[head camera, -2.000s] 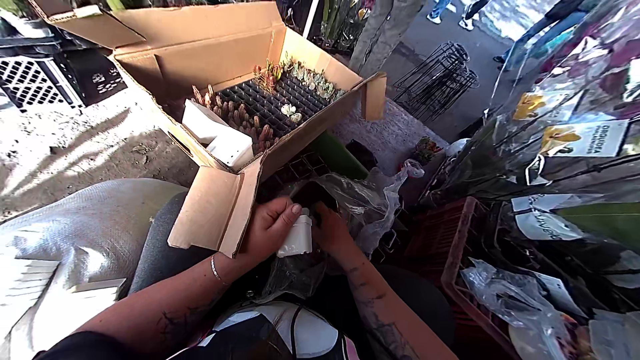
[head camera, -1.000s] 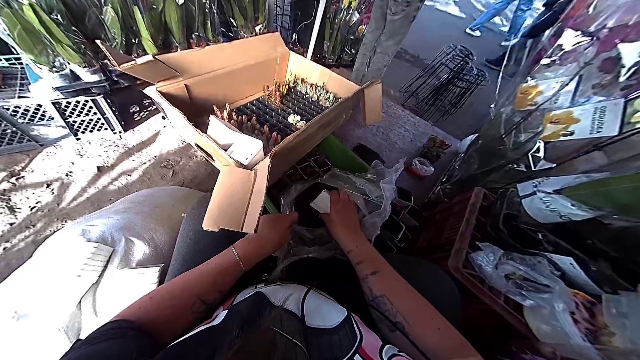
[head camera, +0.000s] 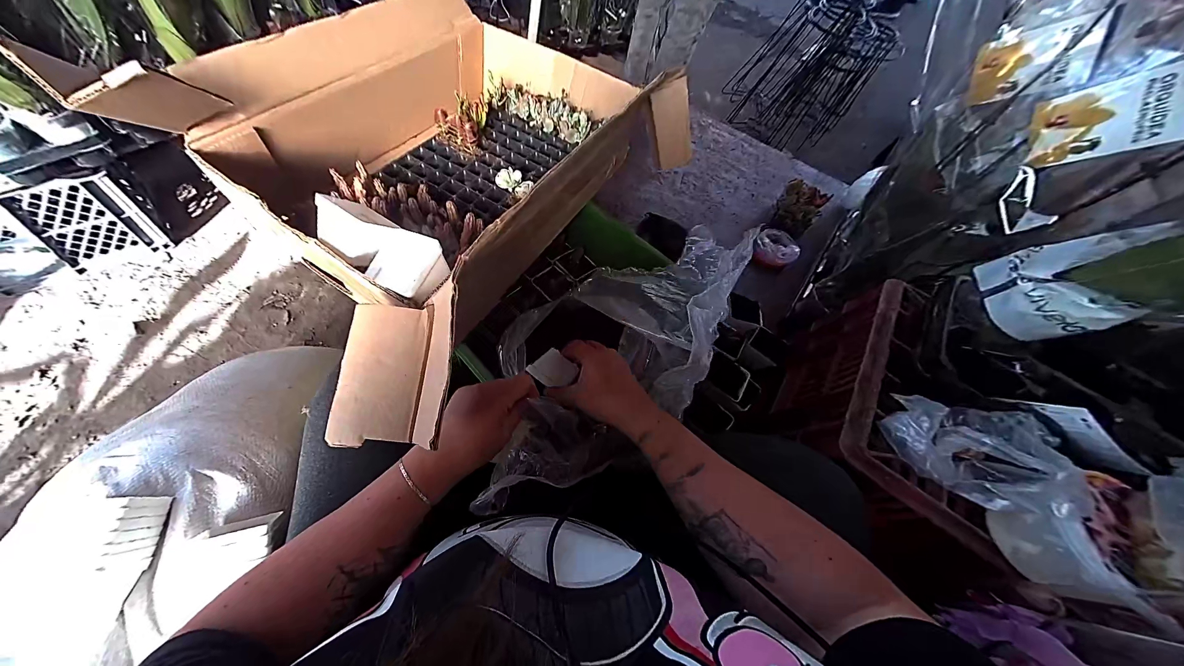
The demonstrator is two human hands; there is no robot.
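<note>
My right hand (head camera: 601, 384) grips a small white piece (head camera: 553, 368), perhaps a plastic pot or folded card, above a clear plastic bag (head camera: 680, 296) that lies open over my lap. My left hand (head camera: 486, 416) is closed at the left edge of that piece; its fingertips are partly hidden, so what it pinches cannot be told. Beyond my left hand stands an open cardboard box (head camera: 555, 231). Inside it are a black cell tray (head camera: 444, 171) with small succulents (head camera: 546, 116), brownish upright plants (head camera: 407, 203) and white folded pieces (head camera: 379, 245) at the near corner.
A pale filled sack (head camera: 213, 435) lies at the left, with a black crate (head camera: 83, 217) farther back. At the right, a dark red crate (head camera: 869, 370) holds plastic-wrapped items. Black wire stands (head camera: 814, 69) are on the ground ahead. Square black pots (head camera: 731, 379) sit beside the bag.
Two seconds ago a white piece was upright between both hands; one second ago my right hand held a white piece over the bag, apart from my left. Now the hands are close together.
</note>
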